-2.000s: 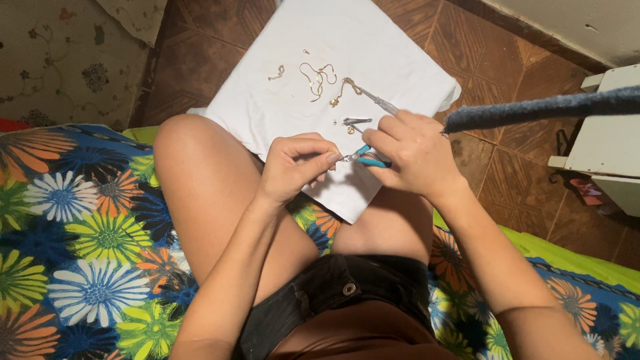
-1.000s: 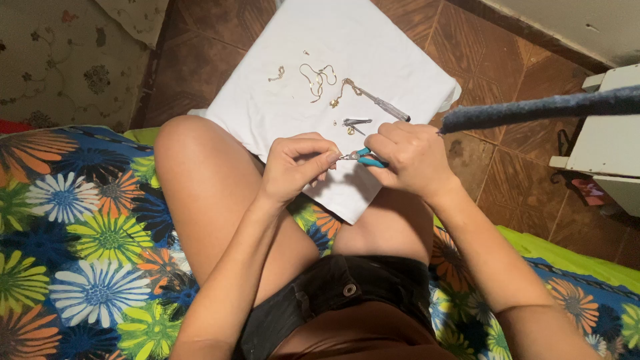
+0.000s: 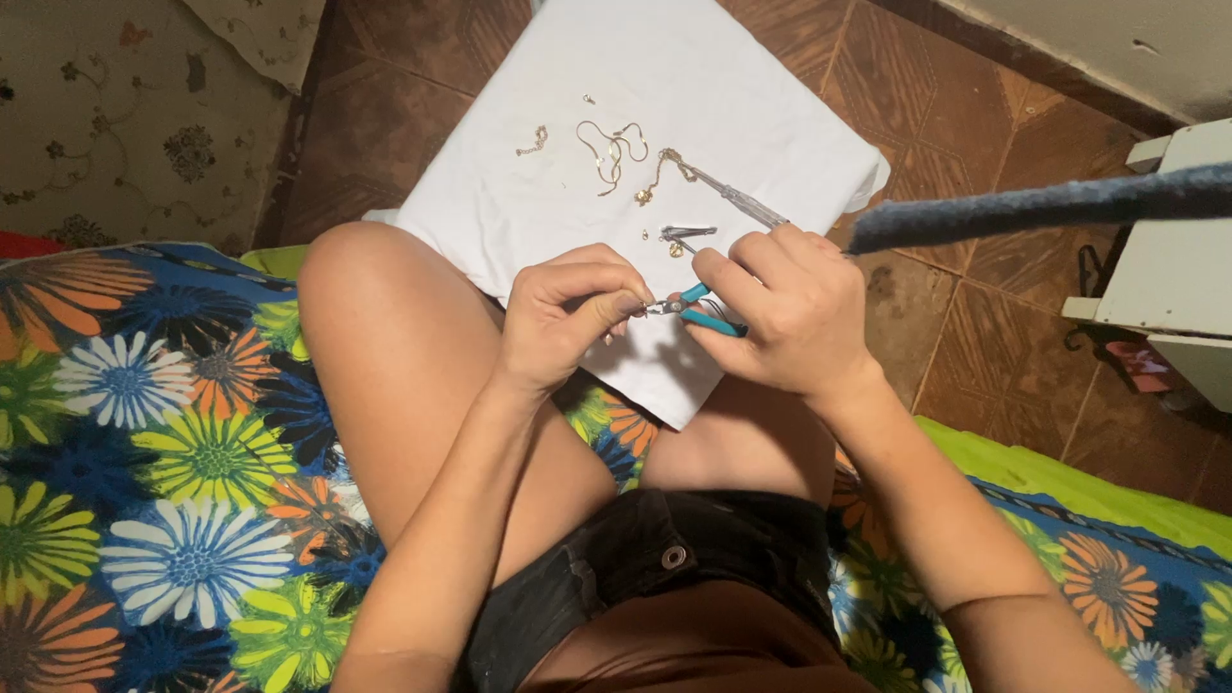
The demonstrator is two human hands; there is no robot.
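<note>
My right hand (image 3: pixel 794 313) grips small pliers with teal handles (image 3: pixel 712 322), whose jaws point left. Thumb and forefinger of my left hand (image 3: pixel 577 313) are pinched at the tips of the jaws on a tiny piece, mostly hidden by the fingers. Beyond my hands, on a white cloth (image 3: pixel 500 212), lie a flat gold-coloured chain (image 3: pixel 614 154), a short chain piece (image 3: pixel 534 142) and a metal nail clipper (image 3: pixel 688 232) by a small gold-coloured pendant (image 3: pixel 676 249). A slim tool with a clear handle (image 3: pixel 741 200) touches another gold-coloured chain (image 3: pixel 653 183) and reaches to my right knuckles.
The white cloth covers a small surface over a brown tiled floor (image 3: pixel 962 318). A dark fuzzy bar (image 3: pixel 1039 207) juts in from the right, above a white piece of furniture (image 3: pixel 1165 231). Flowered fabric (image 3: pixel 192 462) lies under my legs.
The teal handles show more spread now than one second ago. My left hand has stayed in nearly the same place, and the pieces on the cloth have not moved.
</note>
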